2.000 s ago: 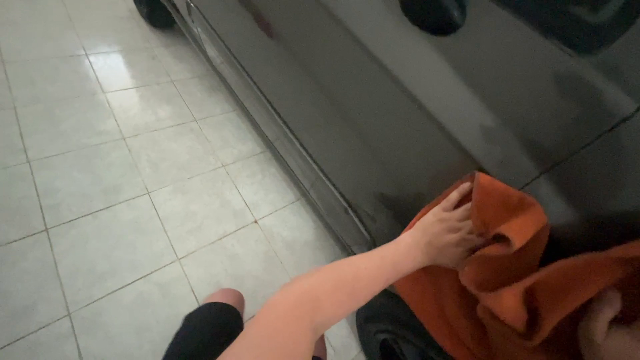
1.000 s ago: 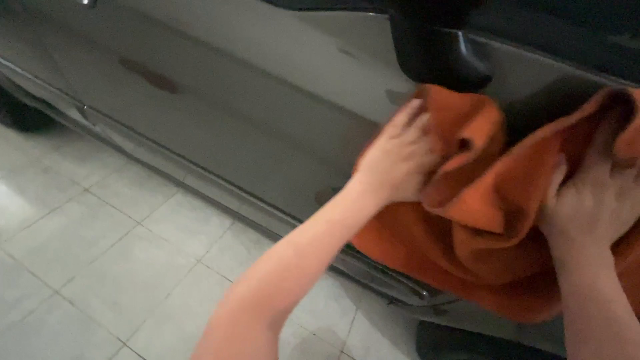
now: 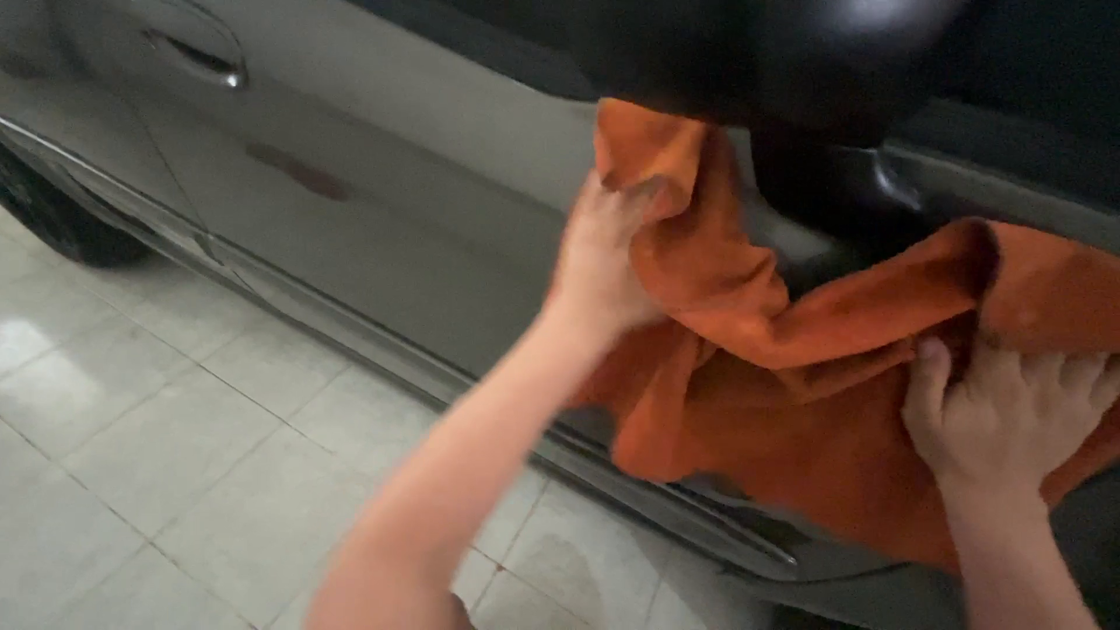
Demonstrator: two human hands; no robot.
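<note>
A large orange cloth (image 3: 787,341) hangs in folds against the side of a dark grey car (image 3: 420,236). My left hand (image 3: 608,249) grips its bunched upper left part, just below the window line; the fingertips are partly covered by a fold. At the right, my right hand (image 3: 1006,411) has its fingers on the cloth, which it presses against the car, with the thumb apart; some fingertips are tucked at a fold. The black side mirror (image 3: 770,52) juts out above the cloth, between and above the two hands.
A door handle (image 3: 197,59) is at the upper left, with a reddish patch (image 3: 297,171) on the door below it. The rear wheel (image 3: 66,210) stands at the left edge. Pale floor tiles (image 3: 227,490) run along the sill. Dark window glass is at the upper right.
My left hand has moved the cloth's upper part up the door, to just below the mirror. My right hand, partly visible at first, now shows fully on the cloth. The view has swung.
</note>
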